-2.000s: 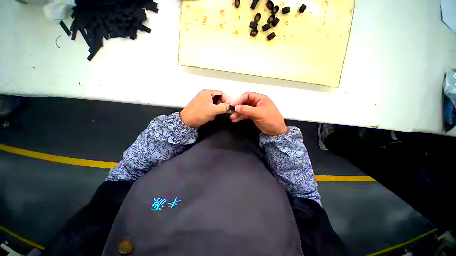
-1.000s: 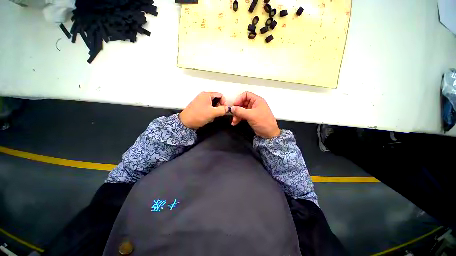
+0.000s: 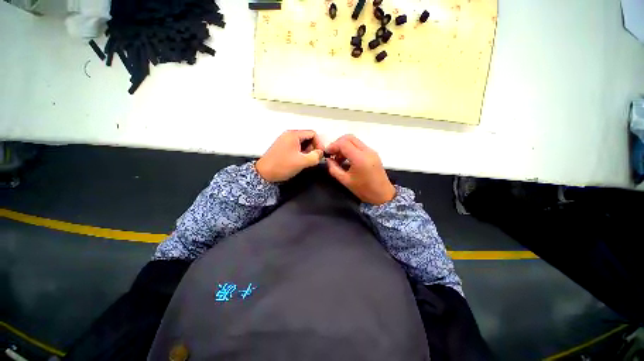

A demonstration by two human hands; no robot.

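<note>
My left hand [image 3: 289, 155] and my right hand [image 3: 361, 169] meet just in front of the table edge. A small black strip [image 3: 325, 154] is pinched between their fingertips. Most of it is hidden by the fingers, so its shape cannot be told. A dark bit also shows inside the curl of my left hand's fingers. Several keeper loops [image 3: 382, 56] lie scattered on the pale yellow work board [image 3: 318, 92]. A laid-out strip [image 3: 265, 5] lies at the board's top left corner.
A strip pile [image 3: 159, 32] lies on the white table [image 3: 191, 106] at the upper left, beside a crumpled white bag [image 3: 86, 21]. A plastic bag [image 3: 638, 134] is at the right edge. A person's dark-clothed leg and shoe [image 3: 462, 194] are at the right, below the table.
My right hand has turned slightly and its fingers have shifted around the small black strip. My left hand has barely moved. The view has shifted a little, showing the laid-out strip at the board's corner.
</note>
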